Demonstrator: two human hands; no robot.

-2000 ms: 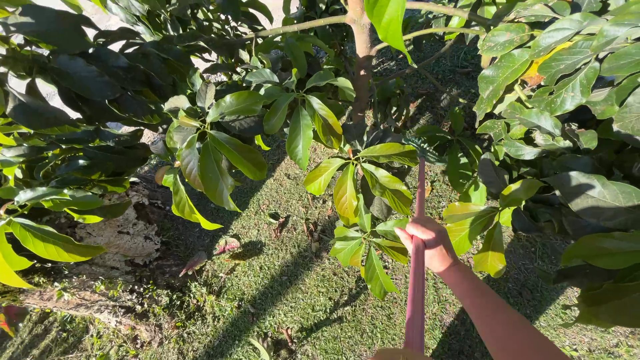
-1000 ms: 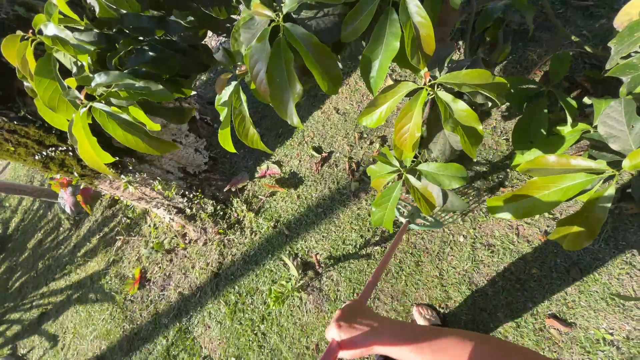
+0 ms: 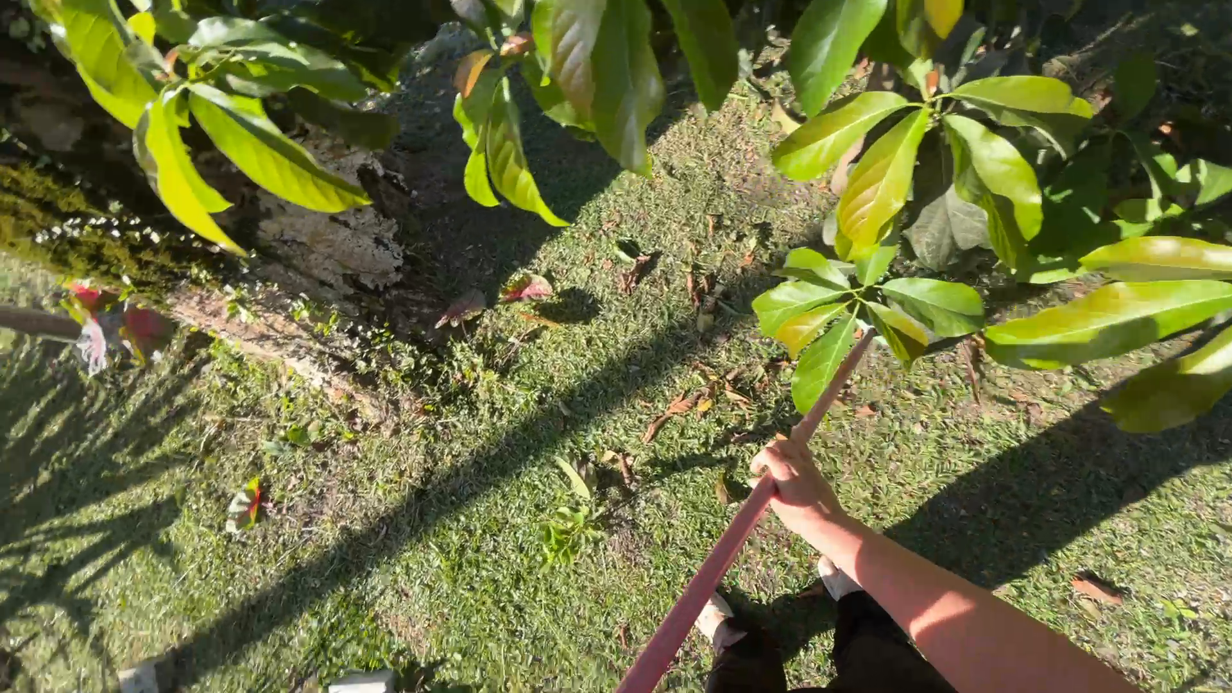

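Observation:
My right hand (image 3: 797, 483) is closed around a long reddish-pink pole (image 3: 707, 587), right of the middle of the view. From the hand the pole runs up to the right, and its far end goes out of sight behind a cluster of green leaves (image 3: 820, 371). Its near end leaves the bottom edge of the view. In the frame of now my left hand does not show. What is on the far end of the pole is hidden by the leaves.
Leafy branches (image 3: 895, 164) hang across the top and right. A rough, mossy trunk or stone (image 3: 332, 236) stands at the upper left. Grass (image 3: 462, 539) with dry leaves (image 3: 679, 414) lies below. My shoes (image 3: 714, 616) show at the bottom, and pale blocks (image 3: 361, 681) at the lower left.
The view has shifted down and left since the first frame. The far end of the pole showed a green toothed head among the leaves then; now leaves cover it. My right hand stays around the pole.

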